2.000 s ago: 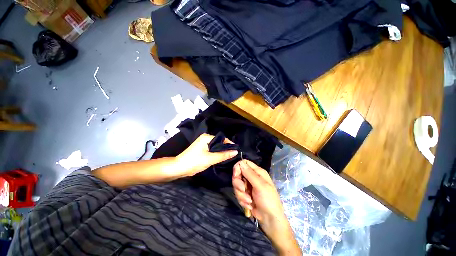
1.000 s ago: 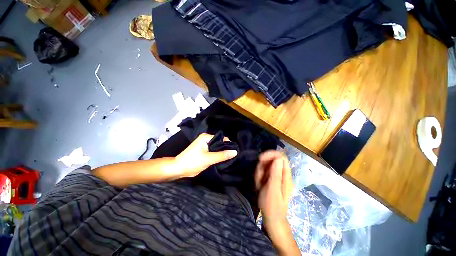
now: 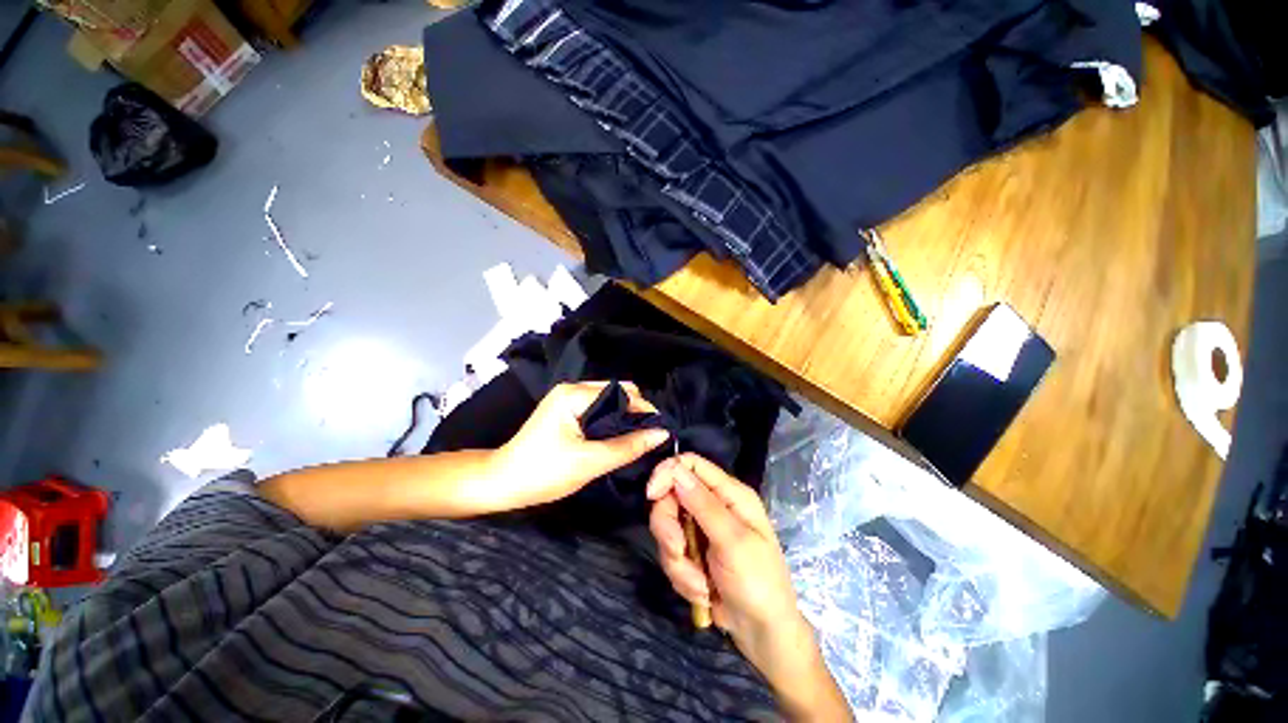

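Note:
A dark garment (image 3: 622, 346) lies bunched on my lap. My left hand (image 3: 572, 449) pinches a fold of it between thumb and fingers. My right hand (image 3: 720, 530) is just right of and below the left, fingertips pinched at the fold's edge. A thin light sliver, perhaps a needle, shows at the right fingertips. A slim tool with a brown-yellow handle (image 3: 701, 616) pokes out below the curled right fingers; its working end is hidden.
The wooden table (image 3: 1116, 269) at right bears dark garments (image 3: 876, 127) with a checked strip, yellow and green tools (image 3: 894, 287), a smartphone (image 3: 978, 398) and a white tape roll (image 3: 1205, 384). Clear plastic bags (image 3: 904, 593) lie below its edge. A red stool-like object (image 3: 64, 530) stands left.
My right hand moved away right and blurred one second ago; now it is back beside the left fingertips. My left hand keeps its pinch on the fold.

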